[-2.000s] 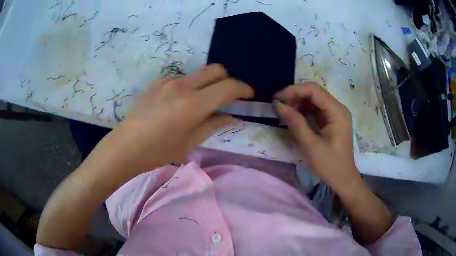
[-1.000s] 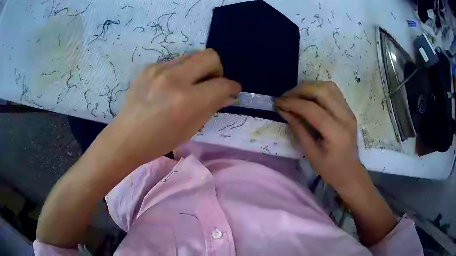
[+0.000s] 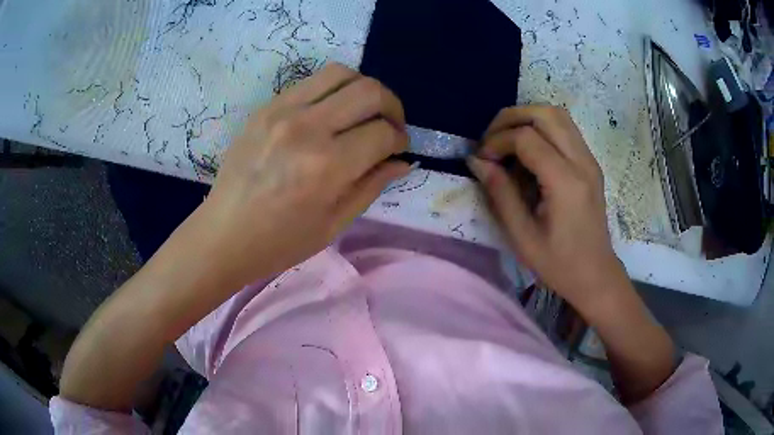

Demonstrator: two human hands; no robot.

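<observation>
A navy-black cloth piece lies flat on the white table, its far end cut off by the picture's top edge. A thin grey metal strip lies across its near part, with a narrow dark cloth edge showing on the near side. My left hand pinches the cloth edge at the strip's left end. My right hand pinches the edge at the right end with thumb and fingers. My fingers hide both ends of the strip.
A steam iron rests at the right of the white table, its silver soleplate facing left. A small grey block with a white label is beside it. Dark thread ends are scattered around. Dark cloth hangs below the near left edge.
The cloth and strip appear higher in the picture. My left fingers have moved from above the cloth to its near edge. Both hands now pinch the edge, and the dark band shows narrower.
</observation>
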